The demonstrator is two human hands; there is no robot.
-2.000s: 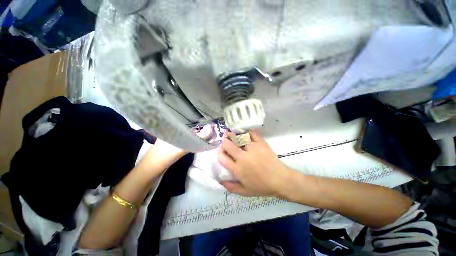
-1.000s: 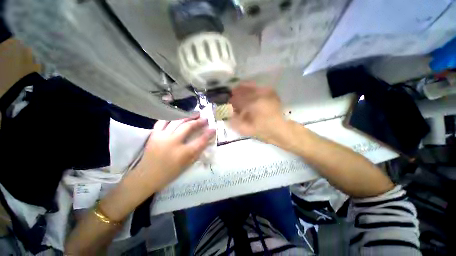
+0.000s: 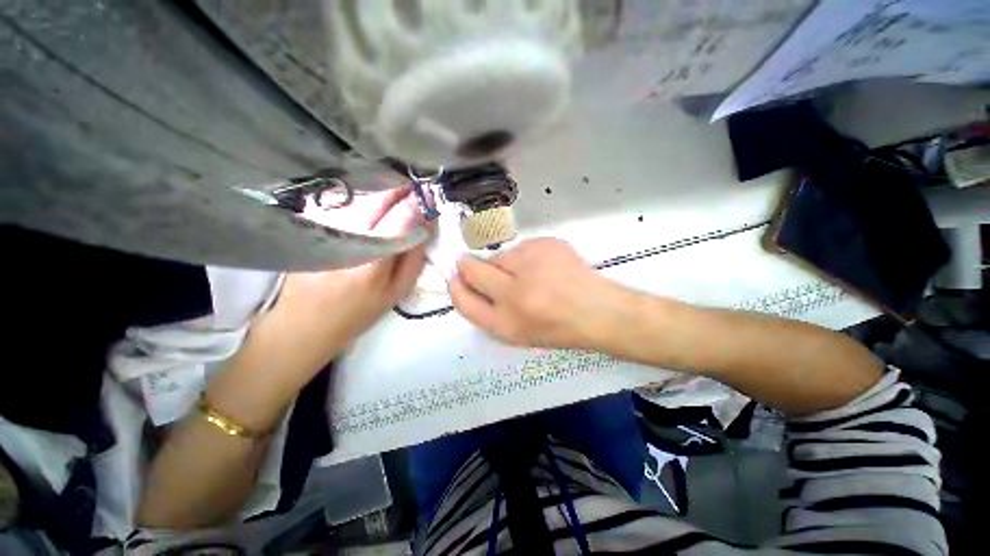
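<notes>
The white cloth lies under the needle area, brightly lit. The large black garment with white inner cloth and a white label is heaped at the left. My left hand is at the left of the needle; the machine head hides part of its fingers, so its grip is unclear. My right hand pinches the edge of the white cloth between thumb and fingertips, just in front of the tan ribbed block. The sewing machine head and its white ribbed knob loom close above.
The white table has a printed ruler along its front edge. A black smartphone and a dark cloth scrap lie at the right. A paper note hangs from the machine arm at the upper right.
The view has moved closer to the machine head. My right hand has come from beside the presser area down to the white cloth. My left fingers have moved in behind the head's edge.
</notes>
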